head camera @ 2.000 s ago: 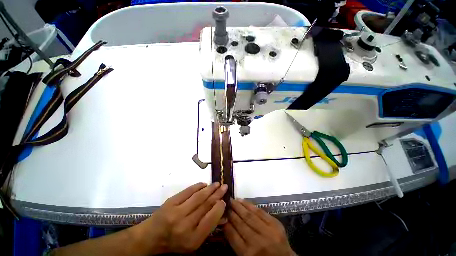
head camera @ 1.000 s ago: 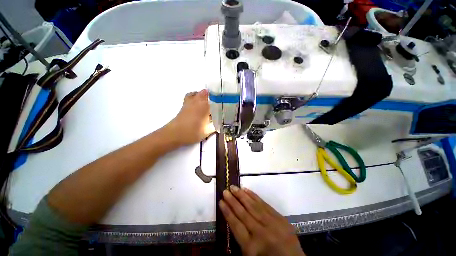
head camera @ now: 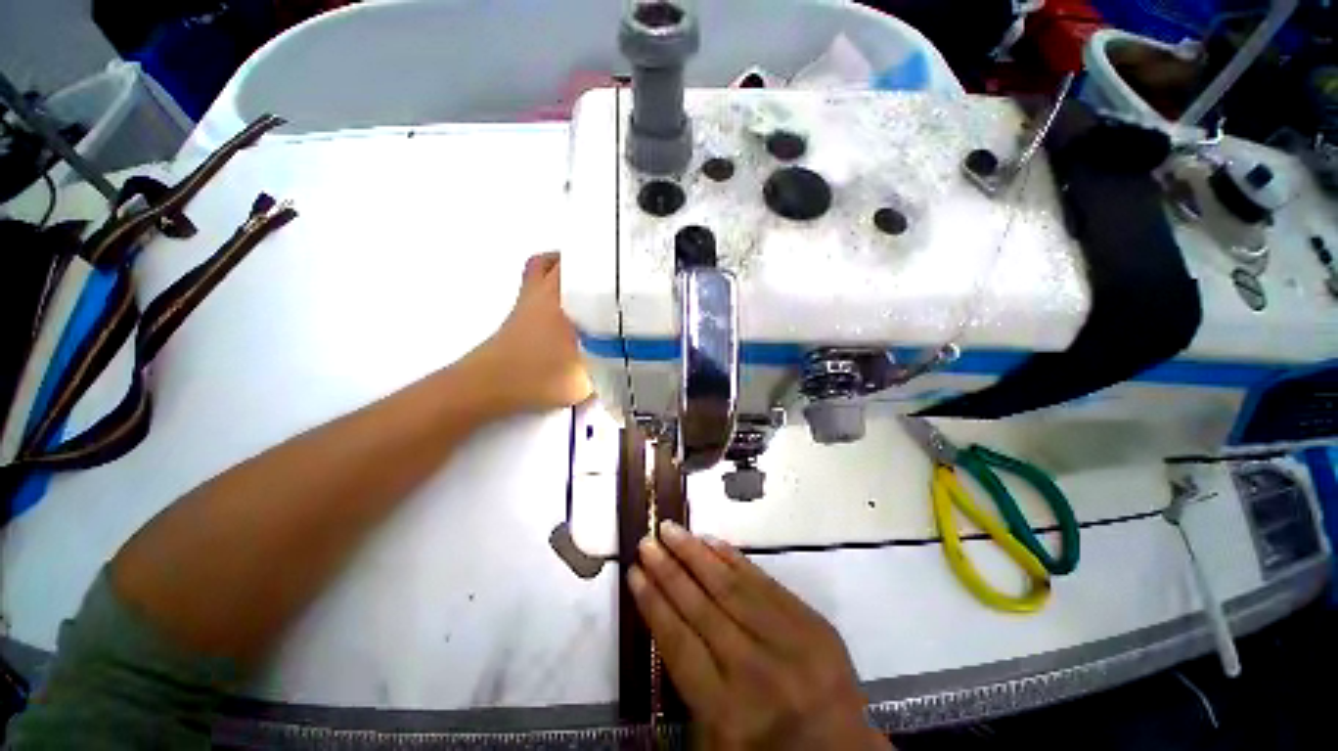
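Note:
The dark brown zipper strip [head camera: 635, 587] with its gold toothed line runs from the table's front edge up under the needle area of the white sewing head [head camera: 822, 279]. My right hand [head camera: 741, 631] lies flat on the strip, fingertips on the toothed line in front of the presser foot [head camera: 656, 429]. My left hand [head camera: 546, 345] reaches to the left side and behind the sewing head; its fingers are mostly hidden there, so what they touch cannot be told.
Yellow and green handled scissors [head camera: 998, 536] lie right of the needle. Loose waiting zippers [head camera: 140, 360] curl at the table's left. A hooked edge guide [head camera: 575, 552] sits left of the strip. A white trough [head camera: 440, 66] is behind, a measuring tape [head camera: 998, 693] in front.
My left hand has left the strip's front and moved up beside the sewing head. My right hand has moved onto the strip and slightly forward. The view has shifted closer to the head.

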